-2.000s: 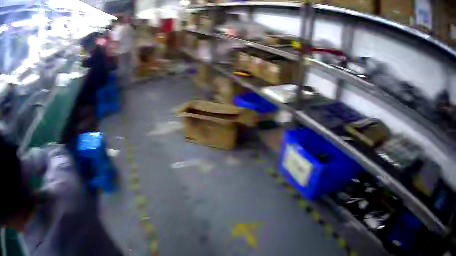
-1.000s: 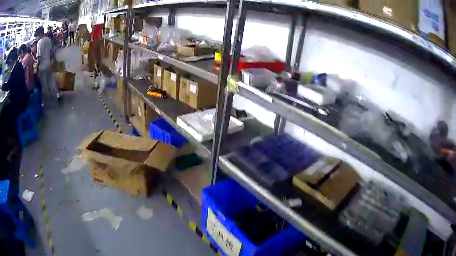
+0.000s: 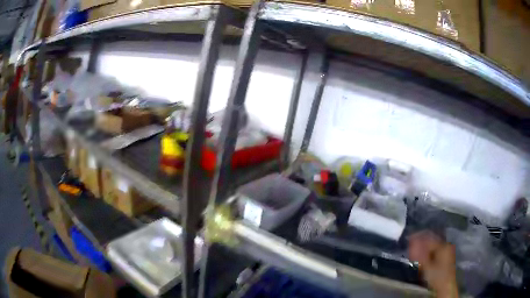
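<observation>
A blurred bare hand (image 3: 436, 259) reaches in from the lower right over the middle shelf. It looks like my right hand; whether its fingers hold anything cannot be told. It is just in front of clear plastic bags (image 3: 485, 256) and below right of a white open bin (image 3: 379, 215). A grey open bin (image 3: 273, 201) with a white label stands further left on the same shelf, with a small bag of parts (image 3: 315, 224) beside it. My left hand is not in view.
Metal rack posts (image 3: 200, 134) stand left of centre. A red tray (image 3: 247, 154) holds bags behind them. A white shallow box (image 3: 152, 256) lies on the lower shelf. An open carton (image 3: 49, 279) is at the lower left. Cartons (image 3: 401, 17) line the top shelf.
The view has turned right from the aisle and moved in close to the rack. A hand has come into view at the lower right. The blue tote has left the picture.
</observation>
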